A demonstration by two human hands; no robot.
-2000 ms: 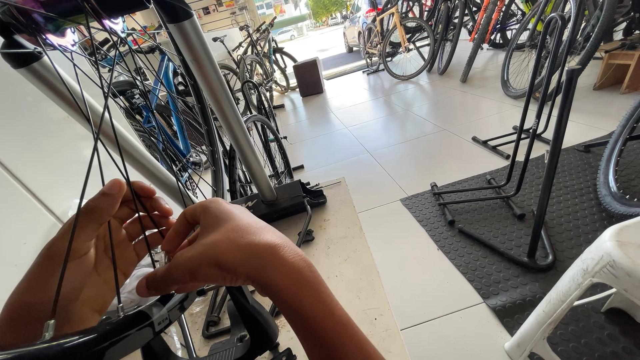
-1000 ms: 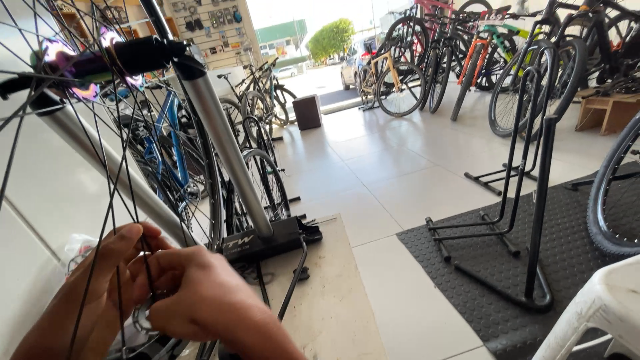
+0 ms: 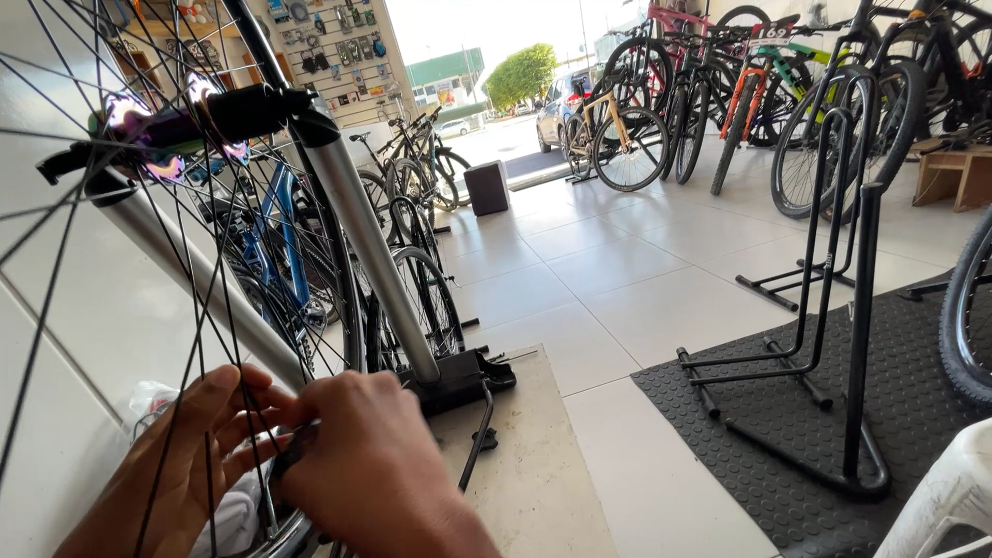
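A bicycle wheel with black spokes (image 3: pixel 203 325) and an oil-slick coloured hub (image 3: pixel 167 128) stands in a truing stand with silver arms (image 3: pixel 370 248). My left hand (image 3: pixel 182 442) is behind the spokes near the rim, its fingertips at a spoke. My right hand (image 3: pixel 360 457) is beside it, the fingers closed around a small dark thing, perhaps a spoke wrench, low at the spokes. The rim (image 3: pixel 288 536) shows at the bottom, partly behind the right hand. Whether the left fingers pinch a spoke cannot be told.
The stand's black base (image 3: pixel 453 380) rests on a pale board (image 3: pixel 527 465). On the right are a black floor bike stand (image 3: pixel 859 333), a rubber mat (image 3: pixel 697 418) and a white plastic chair (image 3: pixel 949 488). Several bicycles line the shop, and a dark box (image 3: pixel 487 188) stands on the tiles.
The view has tilted up, bringing the hub fully into sight. My right hand has closed around a small dark thing near the rim. Both hands stay at the spokes.
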